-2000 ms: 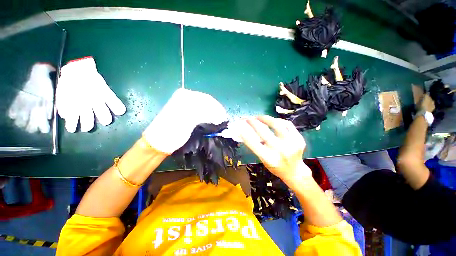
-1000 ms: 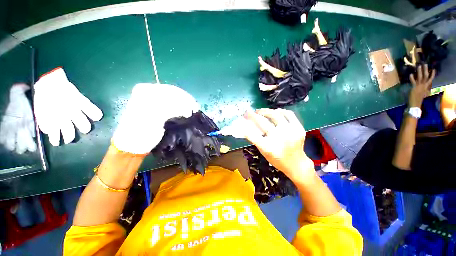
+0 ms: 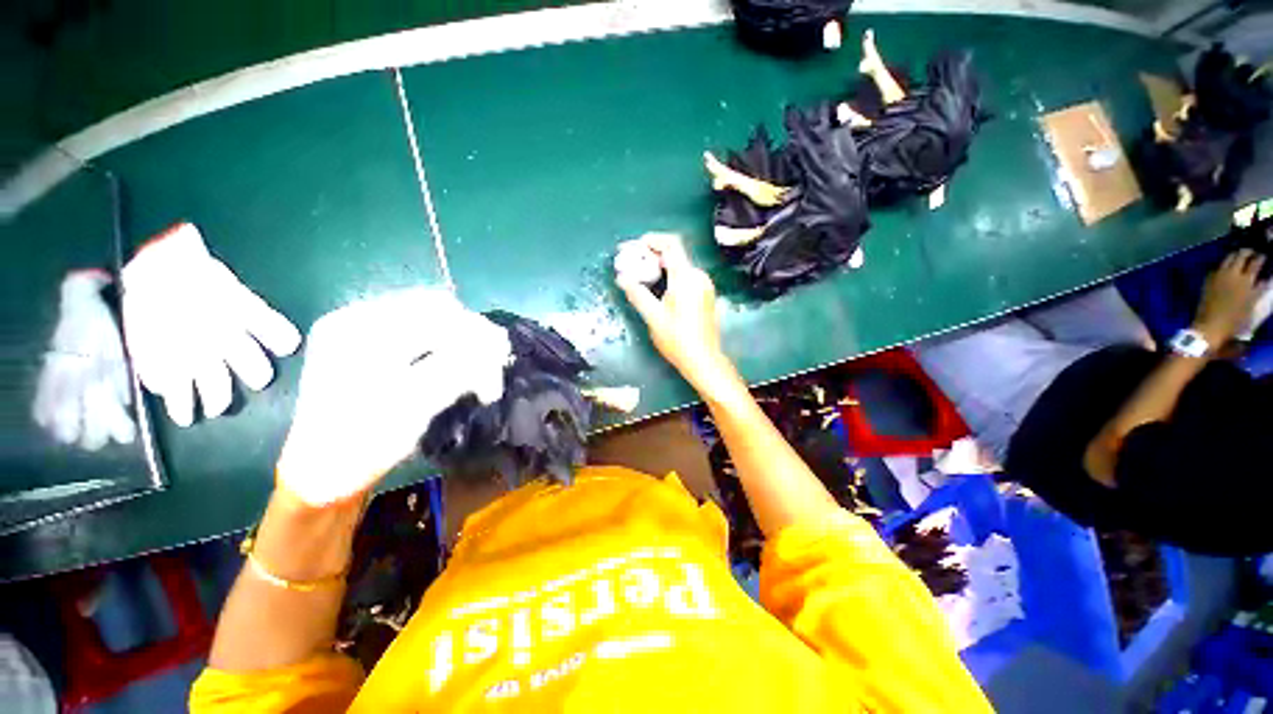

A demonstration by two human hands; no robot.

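My left hand, in a white knit glove, holds a black bushy piece above the bench's near edge. A beige tab sticks out of the piece's right side. My bare right hand is over the bench, right of the piece and apart from it. Its fingers are around a small white bottle. The bottle's tip cannot be made out, and whether its base touches the bench cannot be told.
Black pieces with beige ends lie right of my right hand. Spare white gloves lie at left by the dark-framed panel. Cardboard lies at right. A neighbour's arm is at far right. Blue bins stand below the bench.
My right hand has moved the white bottle away from the black piece, forward over the bench. The blue tip no longer shows. My left hand still holds the piece. The neighbour's hand has left the far-right pieces.
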